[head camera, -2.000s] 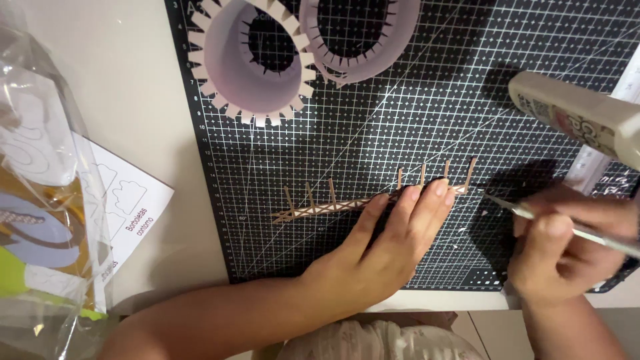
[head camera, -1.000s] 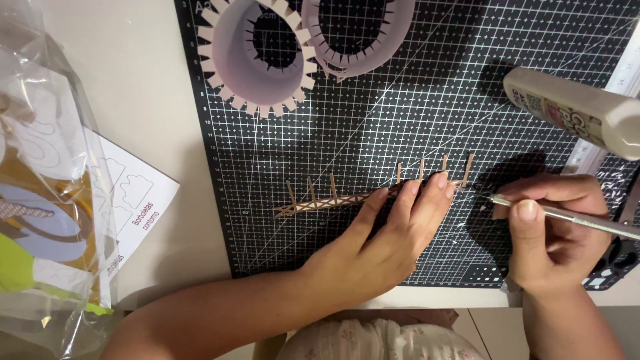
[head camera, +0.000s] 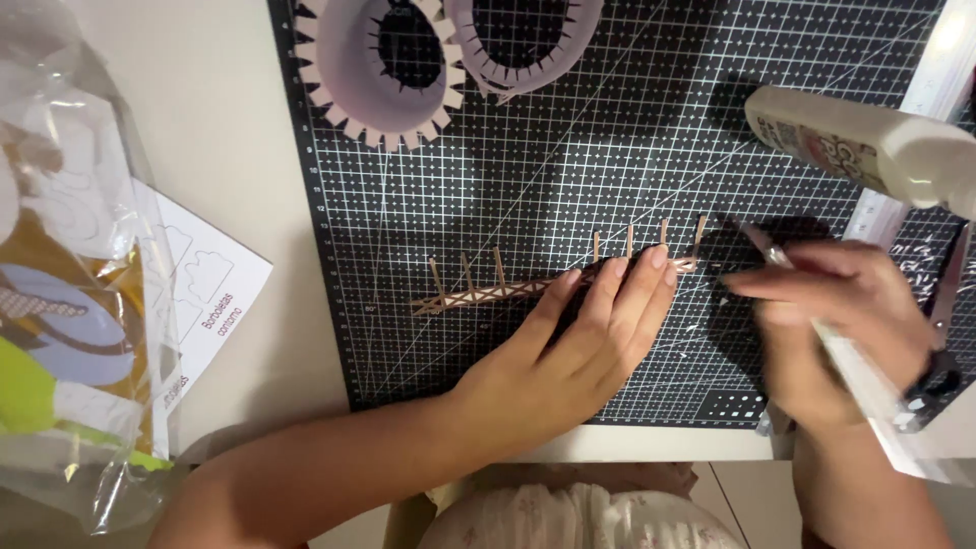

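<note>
A narrow brown lattice strip (head camera: 503,290), probably paper or card, lies on the black cutting mat (head camera: 396,206) with several thin tabs sticking up from its far edge. My left hand (head camera: 587,343) rests flat over the strip's right half, its fingertips pressing it down. To the right, my right hand (head camera: 839,328) grips a slim craft knife (head camera: 770,248) like a pen; its tip points up and left, a little off the strip's right end. The hand and the knife's handle are blurred. Small white scraps lie on the mat between the hands.
Two lilac paper rings with notched edges (head camera: 328,69) stand at the top. A glue bottle (head camera: 854,145) lies at the right over a clear ruler (head camera: 877,217), near black-handled scissors (head camera: 945,305). At the left are a plastic bag of cut pieces (head camera: 69,267) and a printed sheet (head camera: 229,267).
My right hand has tilted the knife, so its handle now slants down to the right instead of lying nearly level. My left hand has stayed on the strip.
</note>
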